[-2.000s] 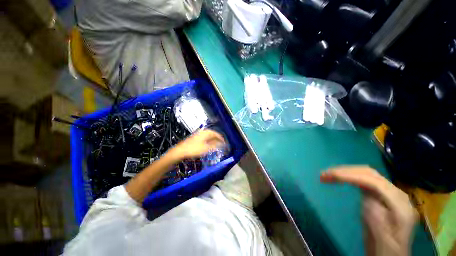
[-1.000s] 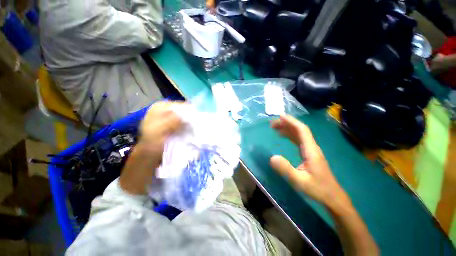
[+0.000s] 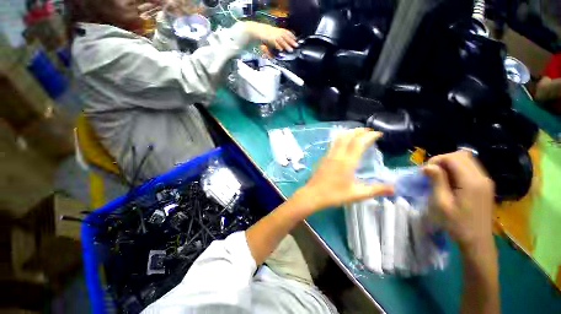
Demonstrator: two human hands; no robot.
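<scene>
A clear antenna bag full of white sticks (image 3: 390,236) hangs or stands over the green bench in front of me, with blue wires bunched at its top. My right hand (image 3: 461,193) grips the top of the bag. My left hand (image 3: 344,172) is at the bag's upper left with fingers and thumb spread; whether it touches the bag I cannot tell. A flat clear small-parts bag with a few white pieces (image 3: 286,149) lies behind my left hand, partly hidden by it.
A blue bin (image 3: 92,257) of black cables with bagged white parts (image 3: 221,186) is at my left. A white camera housing (image 3: 259,83) stands farther back on the bench. Black shells (image 3: 393,122) are heaped at the back. A coworker's sleeve (image 3: 147,67) is at upper left.
The antenna bag has moved from my left hand over the bin to my right hand over the bench. My left hand has released its grip and reached right. A coworker's hand now reaches toward the black shells.
</scene>
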